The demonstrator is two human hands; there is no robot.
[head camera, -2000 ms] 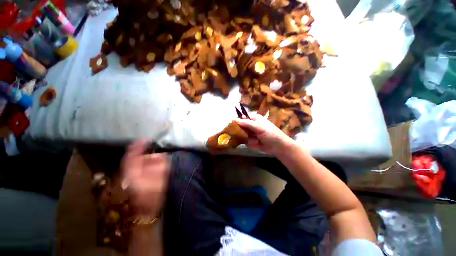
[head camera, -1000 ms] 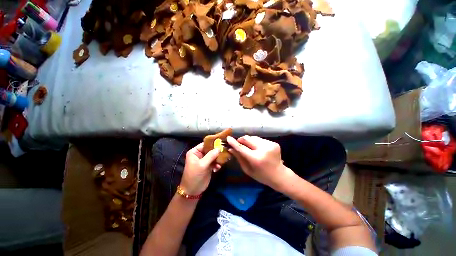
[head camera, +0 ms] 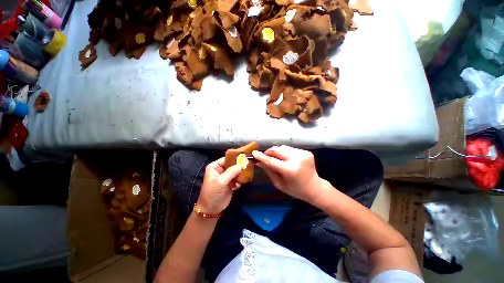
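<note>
A brown felt piece (head camera: 234, 158) with a yellow spot is held over my lap, just off the table's front edge. My left hand (head camera: 217, 182) pinches it from the left, thumb beside the yellow spot. My right hand (head camera: 288, 170) is closed on a small thin tool, mostly hidden in the fingers; its tip meets the piece beside the spot. I cannot tell if it is snips or tweezers. A large heap of brown pieces (head camera: 301, 55) with white and yellow spots lies on the pale table (head camera: 127, 110).
An open carton (head camera: 83, 221) with brown pieces stands left of my knees. Bottles and tubes (head camera: 19, 66) and a ring-like scrap (head camera: 41, 101) are at the table's left edge. Plastic bags (head camera: 483, 105), a red bundle (head camera: 482, 160) and another carton (head camera: 450, 127) are at the right.
My left hand has come from over the left carton to the lap and taken the piece. My right hand has drawn back from the heap with the tool to the piece.
</note>
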